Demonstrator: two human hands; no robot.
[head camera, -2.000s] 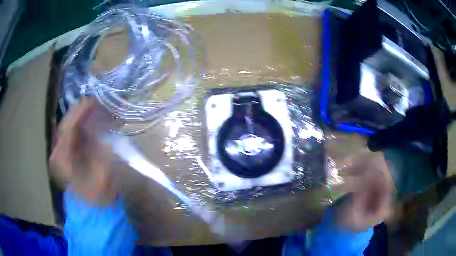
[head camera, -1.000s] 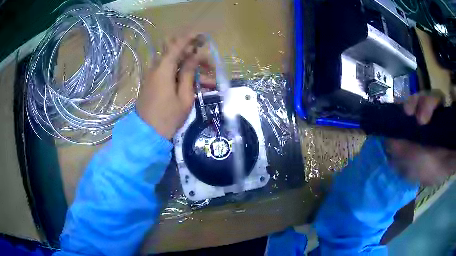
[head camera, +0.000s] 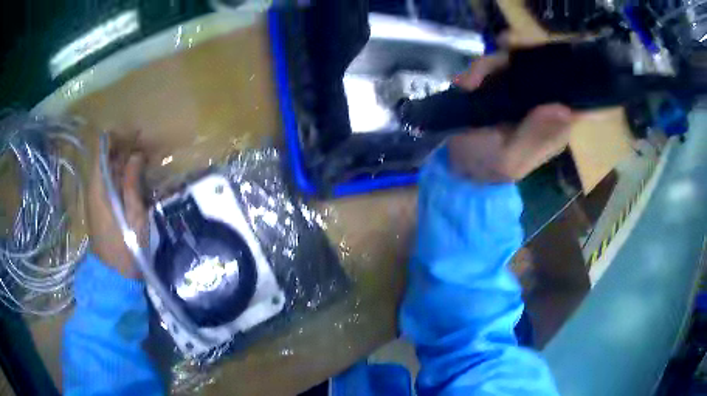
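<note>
The round black housing (head camera: 232, 267) sits in the white fixture (head camera: 267, 290), its neck towards the upper left. A small pale part shows at its centre. My left hand (head camera: 120, 209) is at the fixture's upper left, shut on the clear cable (head camera: 126, 228), which loops down over the fixture's left side. My right hand (head camera: 512, 139) is shut around the black electric screwdriver (head camera: 527, 85). Its tip end points left, in front of the silver screw feeder (head camera: 368, 100). The feeder mechanism is blurred and partly hidden by the screwdriver.
The blue-edged tray (head camera: 288, 116) holds the feeder. A clear cable coil (head camera: 39, 209) lies at the far left. Wrinkled plastic film (head camera: 291, 224) lies around the fixture on brown cardboard (head camera: 372, 286). The floor aisle with yellow-black edging (head camera: 620, 232) is at the right.
The view has swung right, so the fixture and coil sit further left. My right hand has brought the screwdriver from the tray's right side to the feeder's front. My left hand still has the cable.
</note>
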